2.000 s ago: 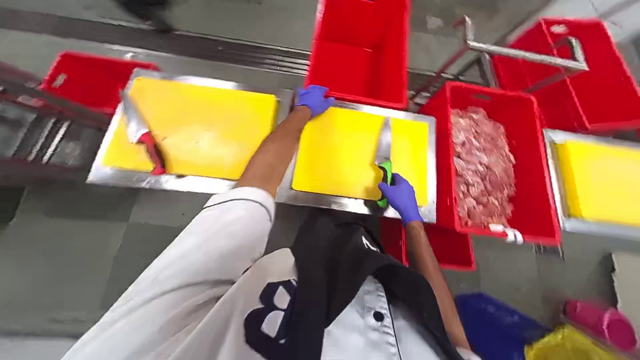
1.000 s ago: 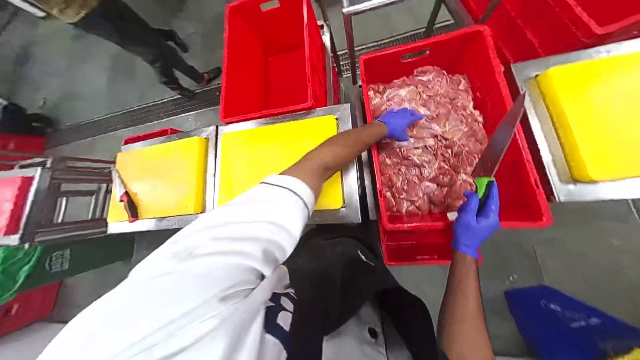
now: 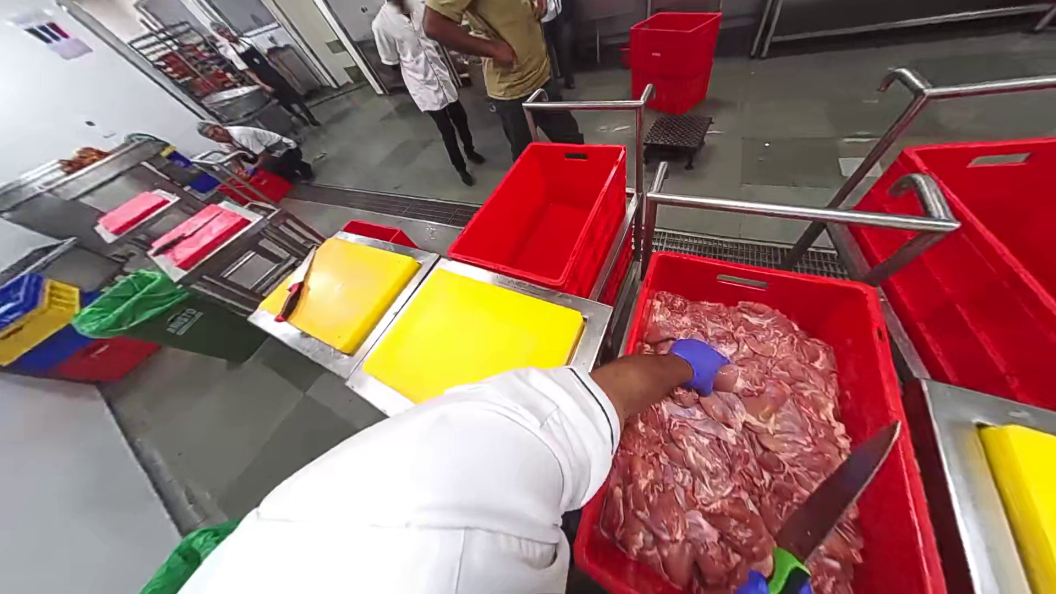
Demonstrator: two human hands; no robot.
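Observation:
Raw meat pieces [image 3: 742, 445] fill much of a red plastic crate [image 3: 895, 396] at the right. My left hand [image 3: 701, 365], in a blue glove, reaches down onto the meat near the crate's upper left part; its fingers are partly hidden, so I cannot tell if they grip a piece. At the bottom edge my right hand [image 3: 752, 584], gloved in blue and mostly out of view, holds a knife [image 3: 837, 495] by its green and black handle. The blade points up and right over the meat. A yellow cutting board [image 3: 474, 330] lies left of the crate.
An empty red crate [image 3: 549, 219] stands behind the board, with steel trolley rails [image 3: 792, 210] nearby. Another yellow board [image 3: 342, 293] carries a red-handled knife [image 3: 293, 297]. More red crates [image 3: 973, 264] and a yellow board [image 3: 1023, 487] are at the right. Several people stand or crouch farther back.
Two seconds ago my left hand was at the yellow board's upper left corner and the knife lay over that board in my right hand. Both hands are now at the meat crate. The view has shifted.

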